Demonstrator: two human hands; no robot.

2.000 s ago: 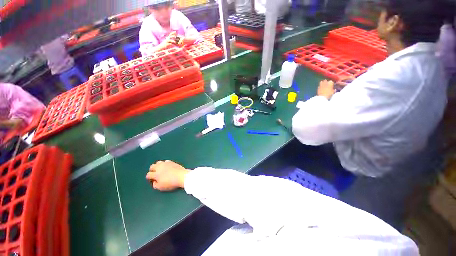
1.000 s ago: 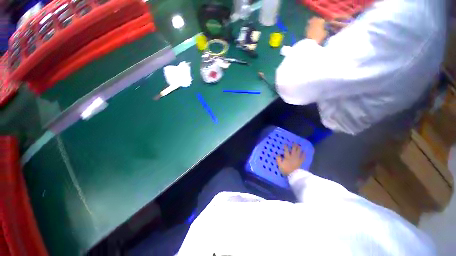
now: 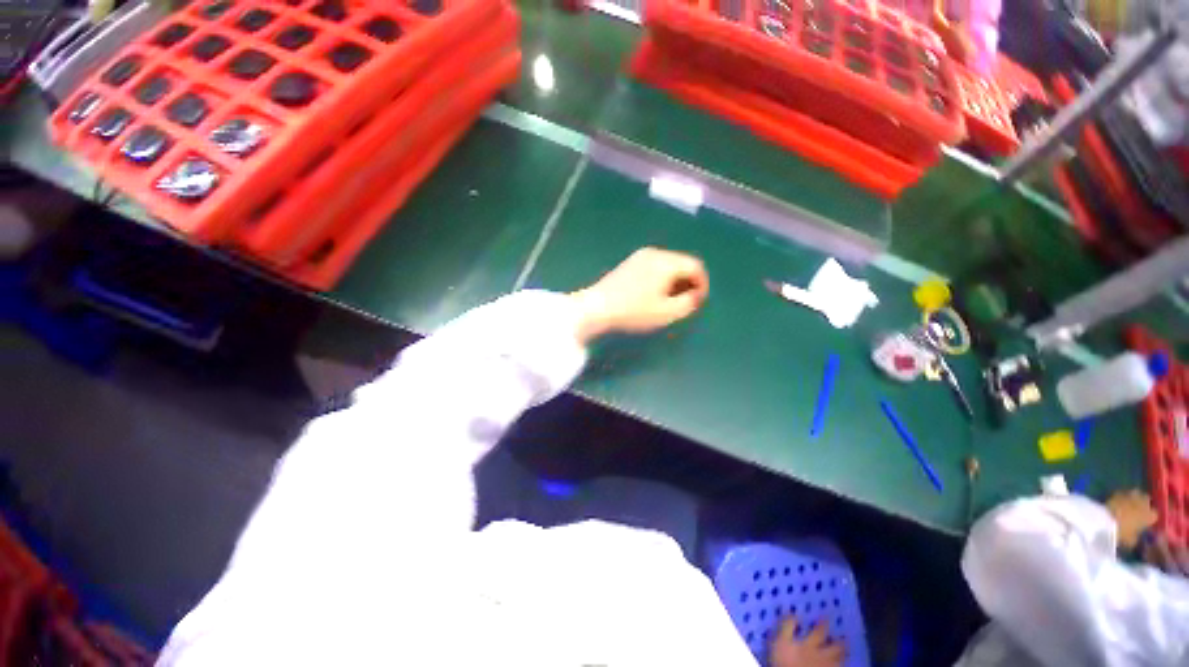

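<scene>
My left hand (image 3: 648, 289) rests on the green bench (image 3: 730, 378), fingers curled, with a dark hollow between thumb and finger; no held thing can be made out. My right hand (image 3: 806, 645), cut off by the bottom edge, lies with spread fingers on a blue perforated stool (image 3: 782, 586). To the right of my left hand are a crumpled white wipe (image 3: 842, 295), a pale-handled tool with a dark tip (image 3: 798, 296) and two blue sticks, one upright in view (image 3: 825, 395), one slanted (image 3: 910, 446). Neither hand touches them.
Stacked red trays with dark units (image 3: 293, 91) stand at left, more red trays (image 3: 795, 78) beyond the divider strip (image 3: 743, 202). At right are a small clear container (image 3: 900, 356), yellow pots (image 3: 1057, 447), a squeeze bottle (image 3: 1106, 386) and a neighbour's sleeve (image 3: 1043, 547).
The view has swung left, so the bench things appear further right. My left hand has come into view on the bench. My right hand went from the bench to the stool and is still there.
</scene>
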